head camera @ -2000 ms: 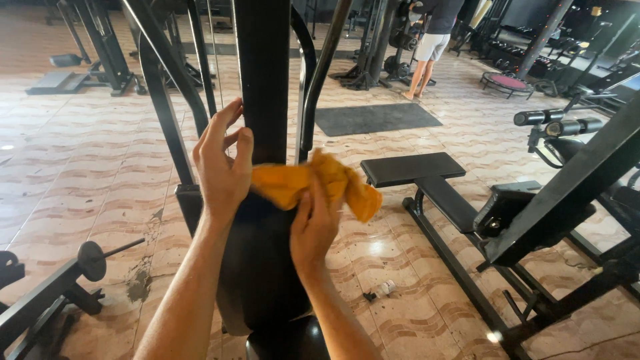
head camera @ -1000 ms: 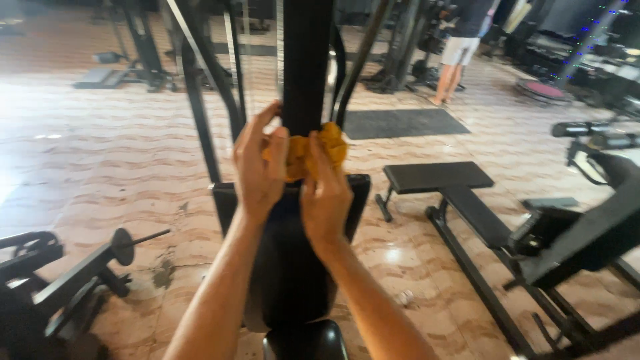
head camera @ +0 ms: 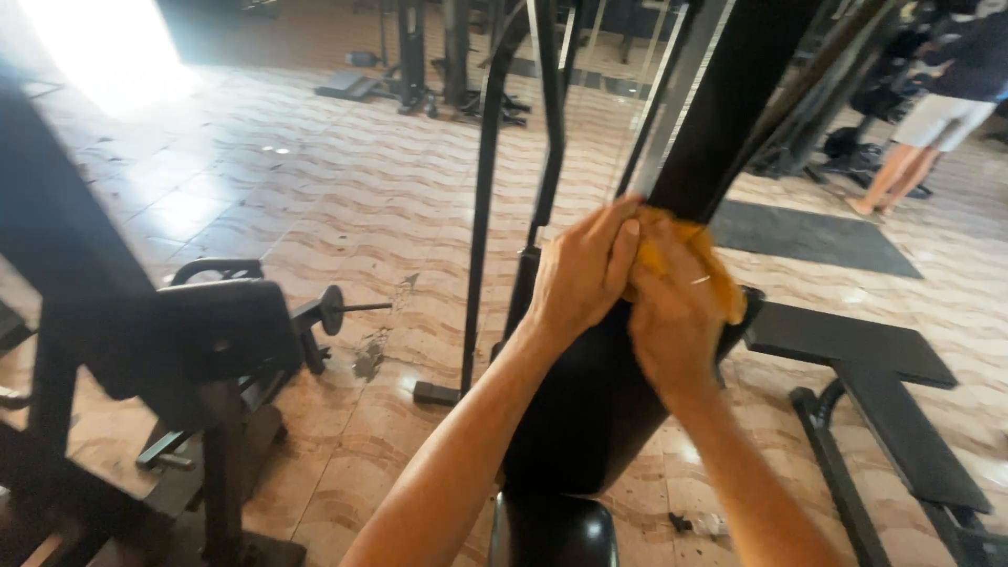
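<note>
An orange-yellow cloth point(head camera: 728, 291) is bunched under my right hand point(head camera: 677, 315), which presses it against the black upright post point(head camera: 732, 94) of a gym machine. My left hand point(head camera: 587, 268) rests at the left side of the same post, its fingertips meeting the cloth's edge and the right hand's fingers; whether it grips the post or the cloth is hard to tell. Below both hands are the machine's black padded backrest point(head camera: 575, 402) and its glossy seat point(head camera: 555, 531). The right hand is blurred, and its fingertips are partly hidden.
A flat black bench point(head camera: 850, 339) stands at the right, with a dark mat point(head camera: 819, 236) behind it. A person in white shorts point(head camera: 941, 122) stands at the upper right. Another padded machine point(head camera: 220, 331) is at the left. A clear bottle point(head camera: 709, 524) lies on the tiled floor.
The cloth, spread out with a loose end two seconds ago, is now bunched under the right hand at the post. The view has swung left and tilted.
</note>
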